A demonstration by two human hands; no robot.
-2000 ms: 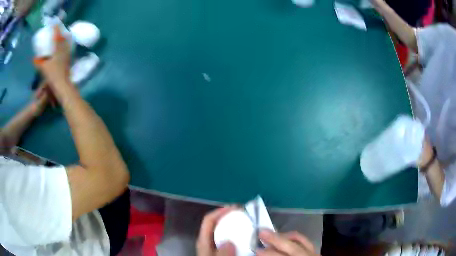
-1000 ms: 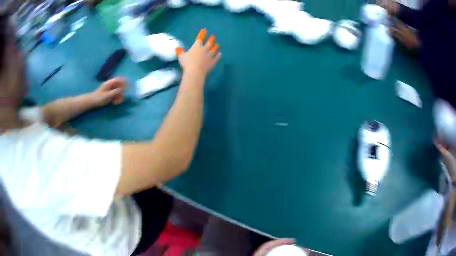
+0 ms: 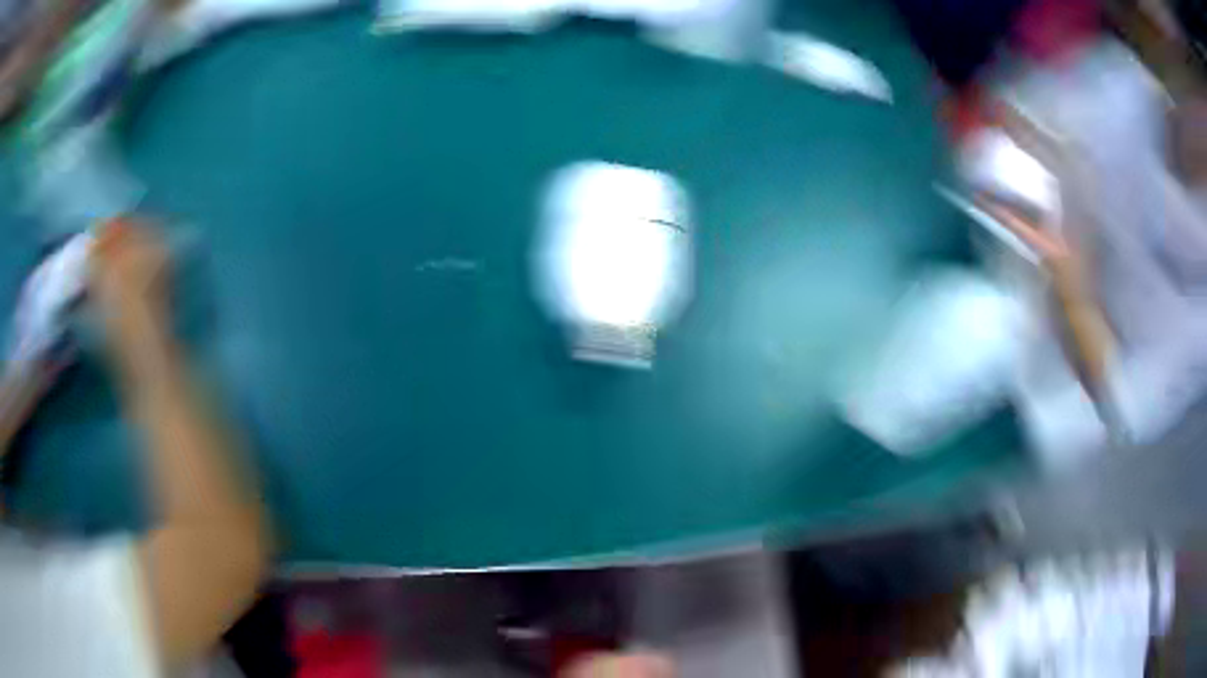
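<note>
A white bulb camera lies on the green tabletop in front of me, blurred, with its silver screw base towards me. At the bottom edge a small blurred bit of one hand, probably my left hand, shows. The rest of it is cut off, so whether it holds anything cannot be told. My right hand is not in view.
A person's arm and hand are at the left. A person at the right holds a white object. A pale, blurred item lies at the table's right. White items show lower right; more line the far side.
The view has swung, first left, then back right. My hands and the white round object have dropped mostly out of the picture. The bulb camera now appears nearer the middle.
</note>
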